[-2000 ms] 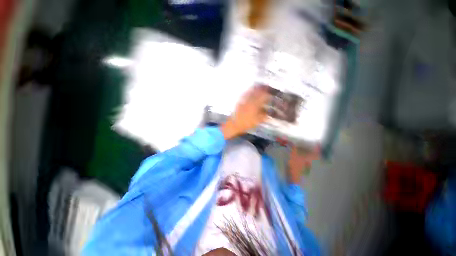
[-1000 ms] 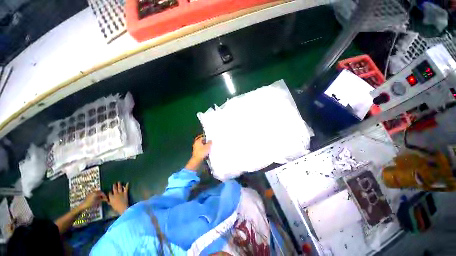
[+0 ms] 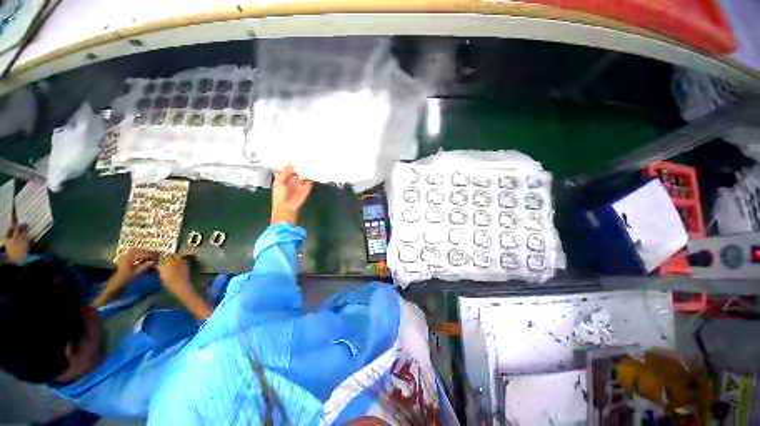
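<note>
My left hand (image 3: pixel 289 198) is at the near edge of a translucent white blister tray (image 3: pixel 325 125) and pinches that edge. The tray is blurred, with no dark rings seen in it. Its left side meets or overlaps a tray with rows of dark rings (image 3: pixel 187 143); whether it touches is unclear. Another white tray (image 3: pixel 475 218) lies to the right, its rows of round pockets showing ring outlines. A dark handheld device with keys (image 3: pixel 375 226) lies between the trays. My right hand is not in view.
A neighbour's hand (image 3: pixel 177 273) is beside a densely filled tan tray (image 3: pixel 154 218), with two loose rings (image 3: pixel 217 239) nearby. The white machine bed (image 3: pixel 542 333) and amber machine head (image 3: pixel 658 378) are lower right. A blue bin (image 3: pixel 621 237) stands behind. A shelf edge (image 3: pixel 375 25) crosses the top.
My left hand and the white tray have moved left and away from the machine. The ring-patterned tray and handheld device are now uncovered. The view has turned, and the fixture no longer shows clearly.
</note>
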